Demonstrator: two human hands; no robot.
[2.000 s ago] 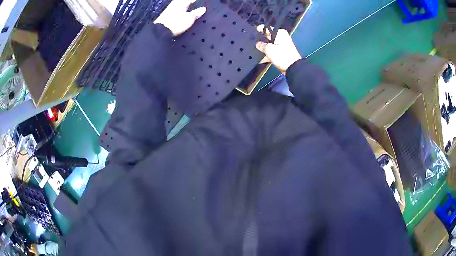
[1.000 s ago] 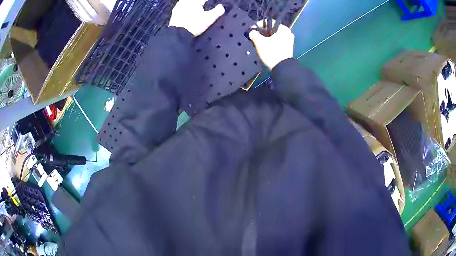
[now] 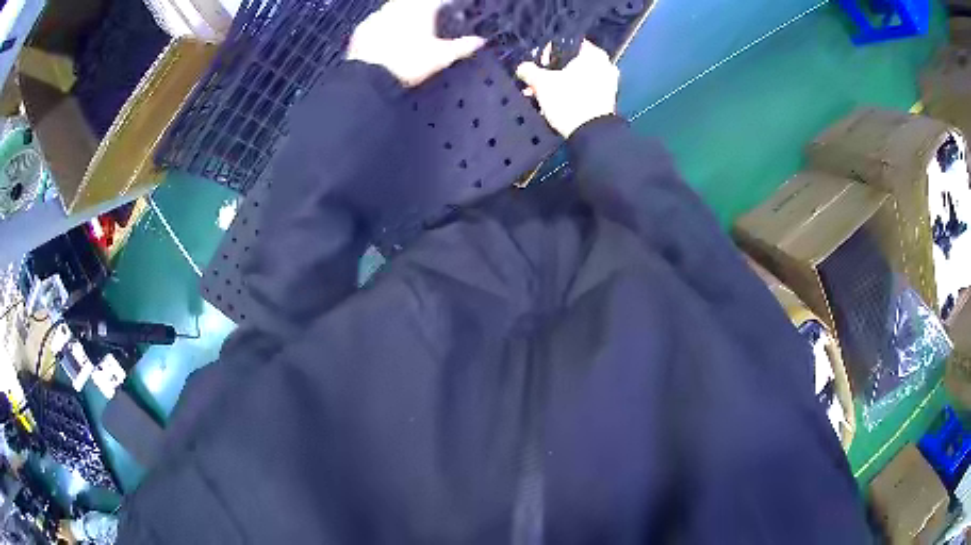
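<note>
A matte-black die-cut foam sheet (image 3: 468, 133) with rows of small round holes lies under my forearms. My left hand (image 3: 410, 43) rests on its upper part, fingers pointing right. My right hand (image 3: 577, 89) is at the sheet's upper right edge with thumb and fingers pinched on black material, partly hidden. Dark foam pieces or strips (image 3: 532, 23) bunch just above and between the hands, too blurred to tell apart. Black lattice scrap (image 3: 261, 101) lies to the left of my left arm. Another holed sheet (image 3: 227, 271) shows beside my left sleeve.
An open brown carton (image 3: 138, 128) with dark material stands at the upper left. A black rod-like tool (image 3: 138, 333) and small parts lie at the left. A cardboard edge (image 3: 637, 37) shows by my right hand. Cartons (image 3: 815, 218) and a blue stool (image 3: 889, 19) stand at the right.
The hands have come closer together, and dark material is now bunched between them. The holed sheet's upper part is more covered. More lattice scrap and the second sheet show beside my left arm.
</note>
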